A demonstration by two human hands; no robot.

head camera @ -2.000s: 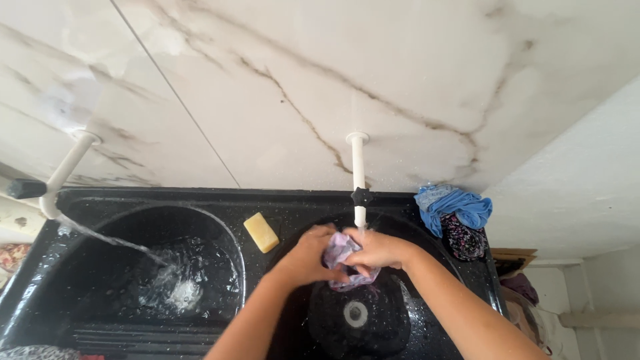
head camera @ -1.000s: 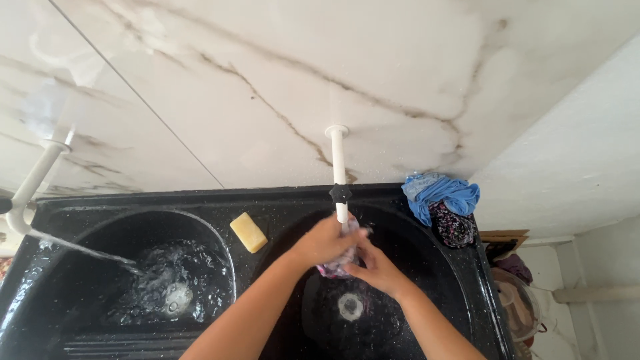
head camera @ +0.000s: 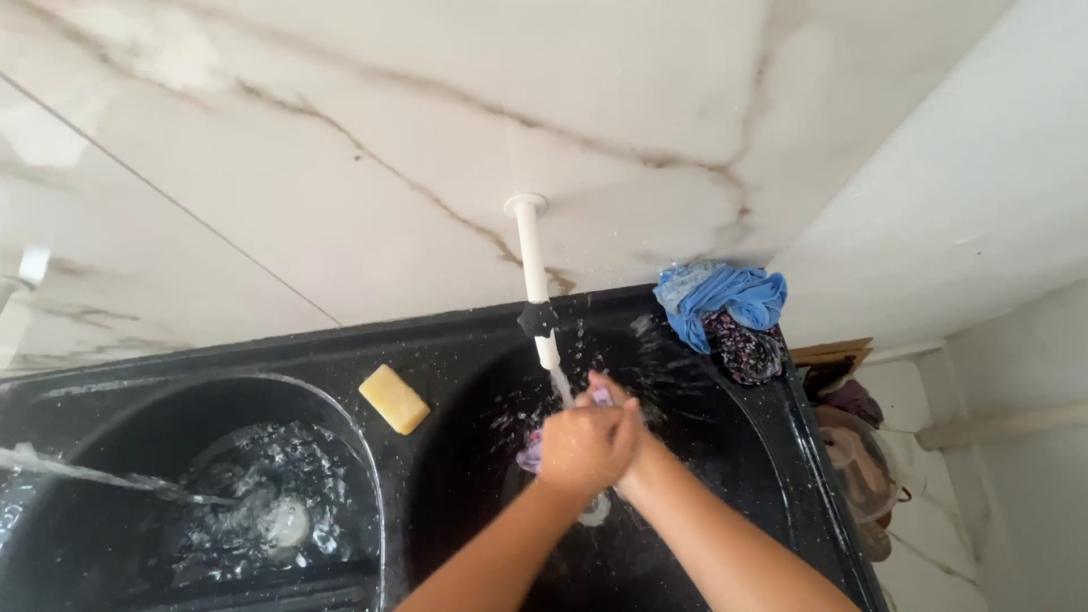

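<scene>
My left hand [head camera: 585, 442] and my right hand [head camera: 631, 433] are pressed together over the right basin [head camera: 459, 450], just under the spout of a white wall tap [head camera: 534, 255]. Between them they squeeze a small wet purple-and-pink cloth [head camera: 529, 453]; only bits of it show past the fingers. Water [head camera: 561, 385] runs from the tap onto the hands and splashes around. Most of the right fingers are hidden behind the left hand.
A yellow soap bar [head camera: 393, 399] lies on the divider between the basins. Water streams into the left basin [head camera: 357, 442]. A blue cloth [head camera: 722, 293] and a dark speckled cloth [head camera: 746, 347] are heaped on the back right corner. A clear plastic container [head camera: 858, 463] stands beyond the right edge.
The cloth, more spread between the hands two seconds ago, is now bunched and mostly covered by them. Water splashes more widely around the hands. The view has shifted to the right.
</scene>
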